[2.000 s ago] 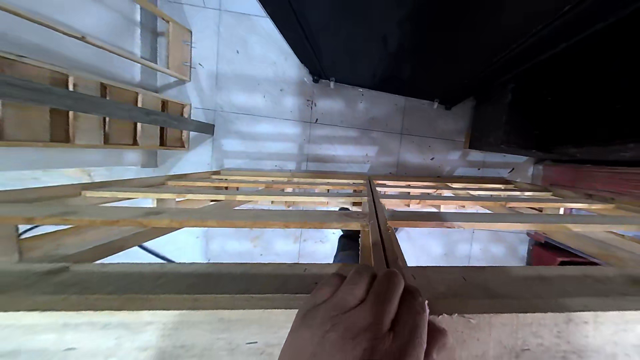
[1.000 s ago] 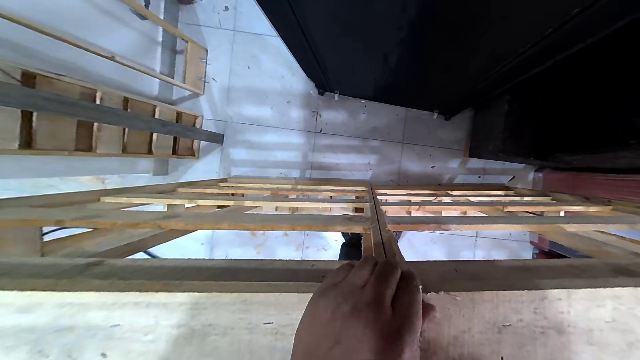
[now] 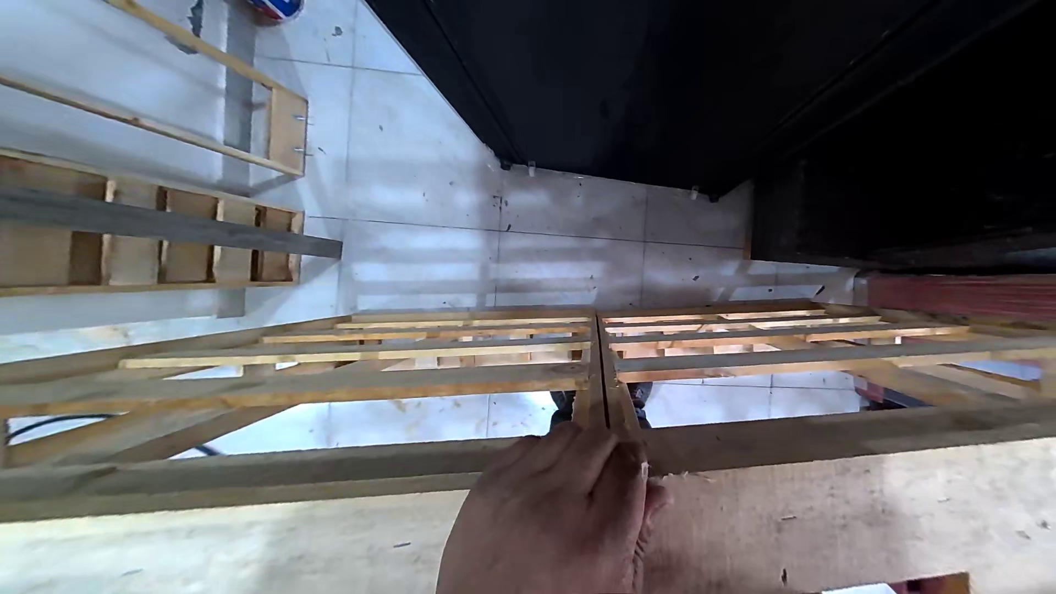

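Observation:
My left hand (image 3: 557, 511), seen from the back with its thumb at the right, is at the bottom centre. Its fingers curl over the top edge where two slatted wooden frames meet, gripping them there. The left wooden frame (image 3: 247, 469) and the right wooden frame (image 3: 825, 431) stand side by side, with a narrow dark gap between their end uprights. Pale wooden boards (image 3: 247, 544) lie along their near edge, on both sides of my hand. The fingertips are partly hidden by the hand itself. My right hand is out of view.
A black cabinet-like piece (image 3: 619, 91) fills the upper right above a tiled floor (image 3: 421, 181). At the left are a shallow wooden frame with crosspieces (image 3: 107, 239), a grey bar (image 3: 272, 239) over it, and a narrow wooden frame (image 3: 289, 132). Dark footwear (image 3: 565, 404) shows below the slats.
My left hand stays on the meeting edge of the two frames. The view has shifted slightly, and a rounded coloured object now shows at the upper left.

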